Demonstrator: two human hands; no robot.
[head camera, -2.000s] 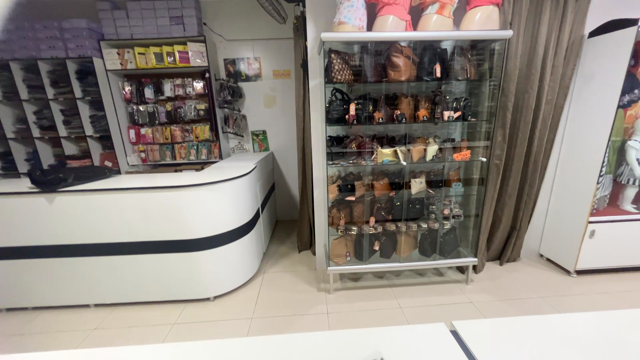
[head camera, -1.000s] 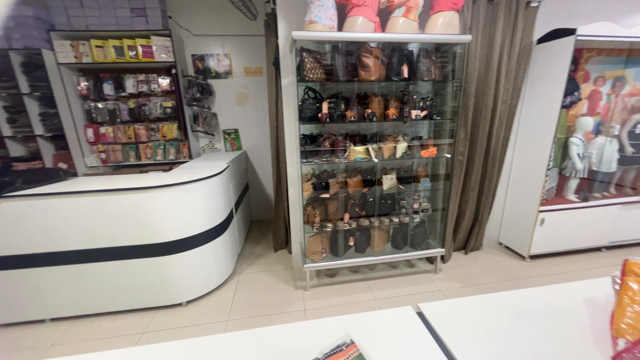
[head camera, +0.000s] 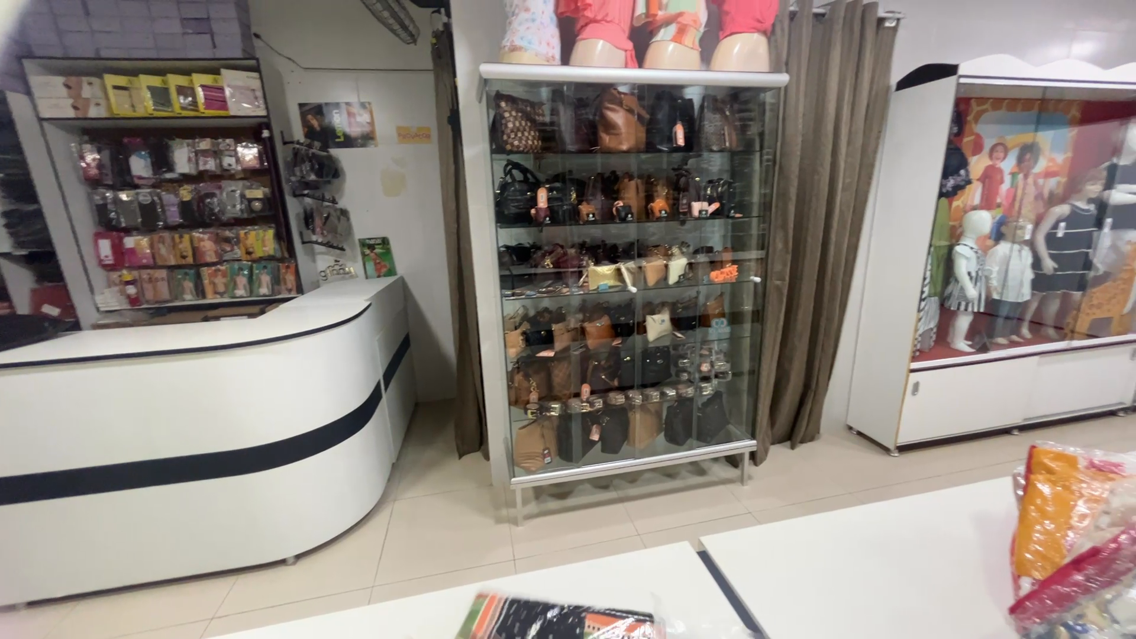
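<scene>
Neither of my hands shows in the head view. At the bottom edge, a plastic-wrapped package (head camera: 559, 617) with a black, orange and green pattern is partly visible over the near white tabletop (head camera: 612, 572). Several clear plastic packages of orange, red and pale fabric (head camera: 1069, 524) rest on the right-hand white tabletop (head camera: 852, 568), cut off by the frame's right edge. Whether a hand touches any of these packages is hidden below or beyond the frame.
A glass display cabinet (head camera: 635, 453) holds handbags and belts, with mannequin torsos (head camera: 670, 35) on top. A curved white counter (head camera: 195, 426) stands left, before shelves of packaged goods (head camera: 186, 204). Brown curtains (head camera: 821, 222) hang beside the cabinet. A display case (head camera: 958, 404) with child mannequins stands right.
The view has turned right and somewhat down. The patterned package at the bottom and the fabric packages at the right have come into view since the earliest frame.
</scene>
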